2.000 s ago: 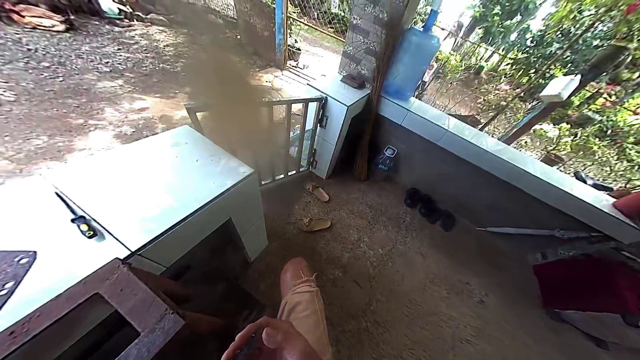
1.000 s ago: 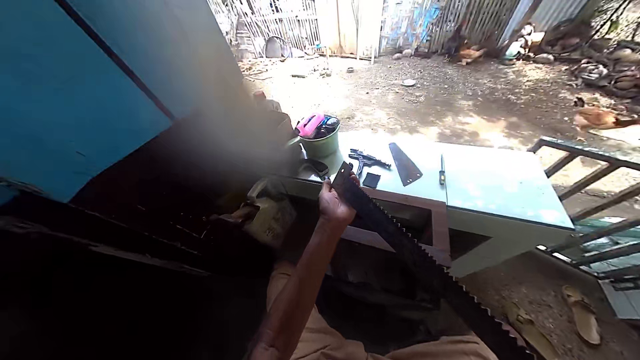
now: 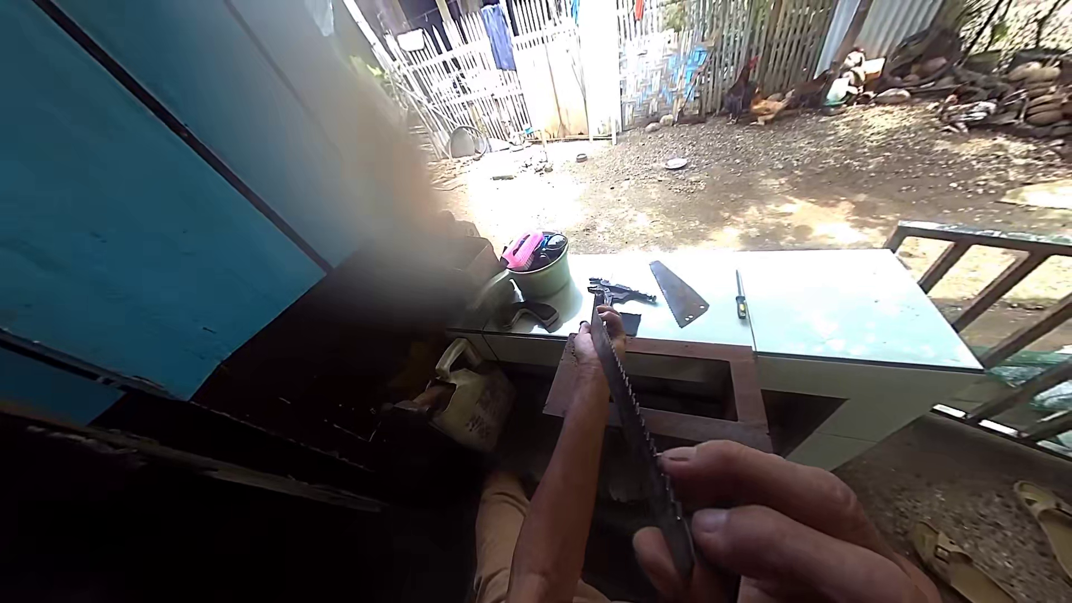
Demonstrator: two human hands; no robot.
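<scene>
A long dark toothed saw blade [image 3: 633, 419] runs from near the camera out toward the white tiled counter [image 3: 854, 314]. My left hand [image 3: 600, 335] grips its far end, by the counter's edge. The near end sits between the fingers and thumb of my right hand [image 3: 754, 511], close to the camera. Beyond my left hand, on the counter, lie a dark clamp-like tool [image 3: 621, 291], a small dark flat piece [image 3: 630, 324], a handleless saw blade plate [image 3: 677, 293] and a yellow-and-black screwdriver [image 3: 741, 297]. A reddish-brown wooden frame [image 3: 747, 385] stands against the counter's front.
A green bucket [image 3: 544, 278] with a pink brush stands on the counter's left part. Below it is a cut-open whitish plastic jug [image 3: 477, 406]. A metal gate [image 3: 1005, 276] stands at right, sandals [image 3: 963, 565] on the floor. A blue panel [image 3: 126, 184] fills the left; a blur covers part.
The view has swung left from the gate and floor to the counter. Since one second ago, the blade has turned to point more toward the camera, and my right hand has come into view on its near end.
</scene>
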